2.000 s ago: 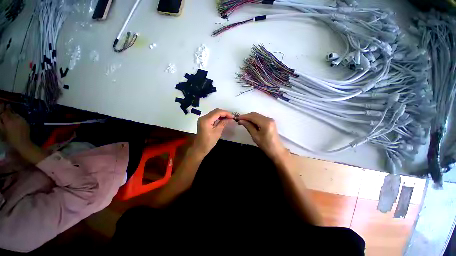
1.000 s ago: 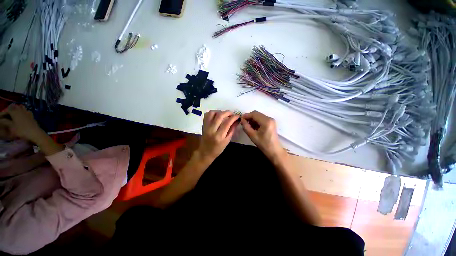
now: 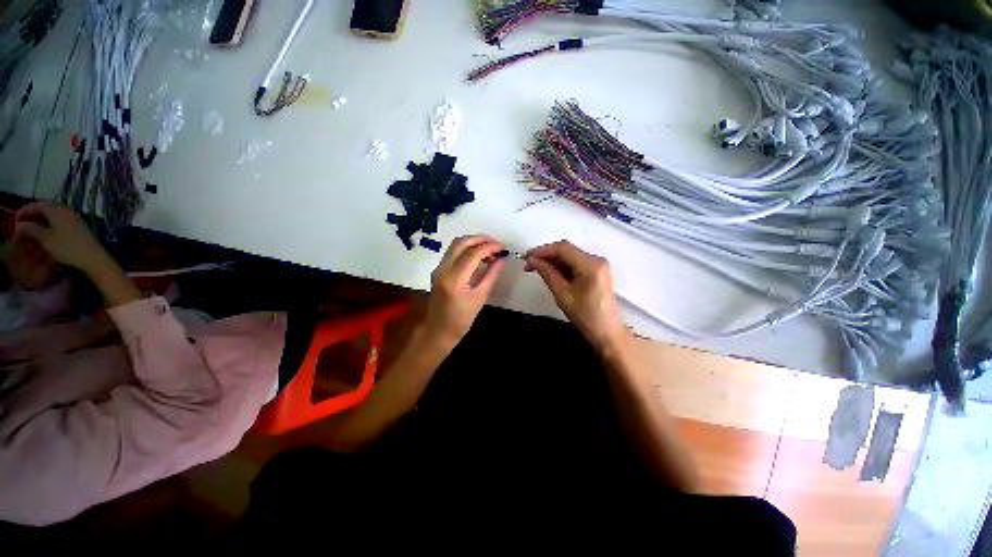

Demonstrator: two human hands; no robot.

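My left hand (image 3: 462,285) pinches a small black piece (image 3: 503,254), likely a sleeve, at the table's front edge. My right hand (image 3: 577,285) pinches the stripped end of a white-grey cable (image 3: 680,327) just right of it. The cable runs right from my right hand along the table edge. Dark strands are barely visible between the fingertips; whether they pass through the black piece cannot be told. A pile of black sleeves (image 3: 431,196) lies beyond my left hand. A large cable bundle (image 3: 718,223) has its coloured wire ends to the left.
A second cable bundle (image 3: 674,27) lies farther back, grey hanks (image 3: 963,196) at far right. Small white bits (image 3: 444,125), a single cable (image 3: 285,49) and two phones (image 3: 376,15) lie toward the back. A person in pink (image 3: 141,381) sits left beside a red stool (image 3: 326,370).
My hands have moved slightly apart, and a black piece now shows at my left fingertips. My left fingers have opened out from their closer curl. The person at left has raised a hand.
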